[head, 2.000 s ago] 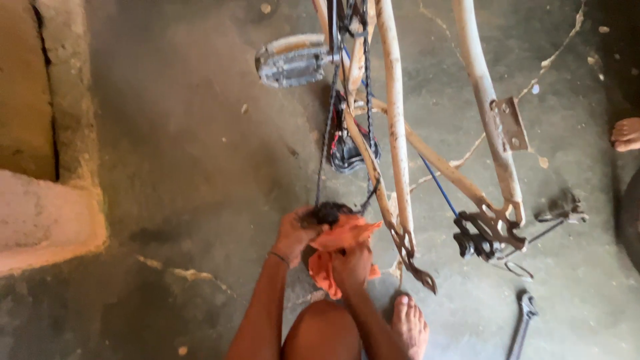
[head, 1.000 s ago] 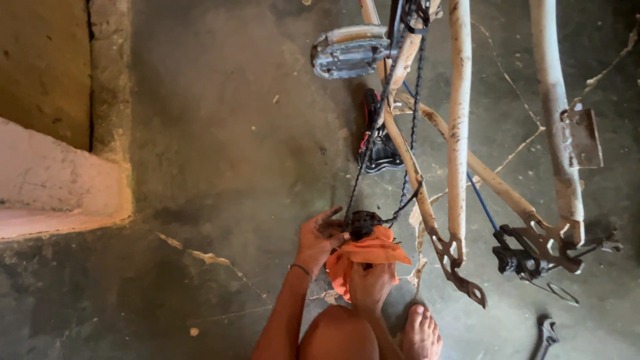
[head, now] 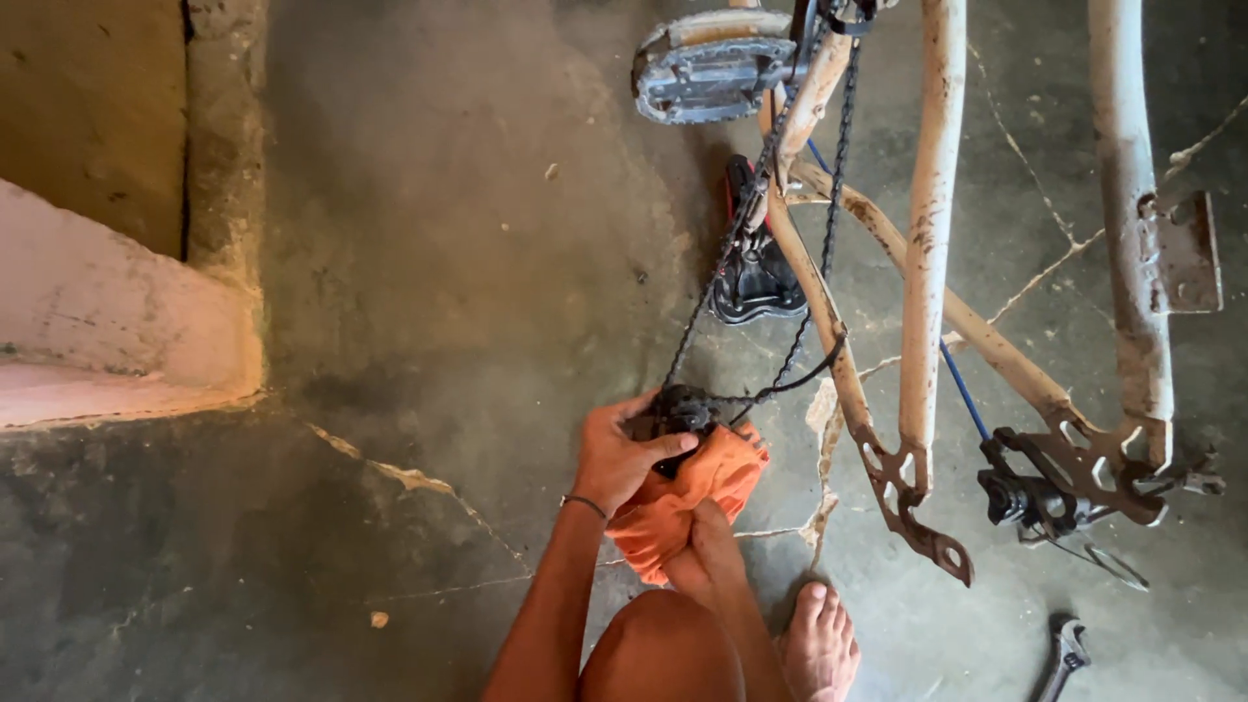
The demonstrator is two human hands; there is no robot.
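Note:
My left hand (head: 629, 448) grips a black rear derailleur (head: 685, 411), its thumb lying across the near side. The bicycle chain (head: 694, 317) runs from it up toward the crank, and a black cable housing (head: 814, 378) joins it from the frame. My right hand (head: 710, 546) is closed on an orange cloth (head: 673, 507), which is bunched against the derailleur's lower side; its fingertips are partly hidden. Right of the hands stands a cream bicycle frame (head: 931, 244) with worn paint and an open dropout.
A pedal (head: 717, 73) juts out at the top. A black saddle (head: 756, 283) is low behind the chain. Another black bicycle mechanism (head: 1019, 492) sits by the right dropout. An adjustable wrench (head: 1068, 648) lies on the cracked floor, lower right. A pink wall corner (head: 146, 322) stands at left.
The view has shifted left, so the frame appears farther right. The derailleur has stayed in my left hand and the orange cloth in my right.

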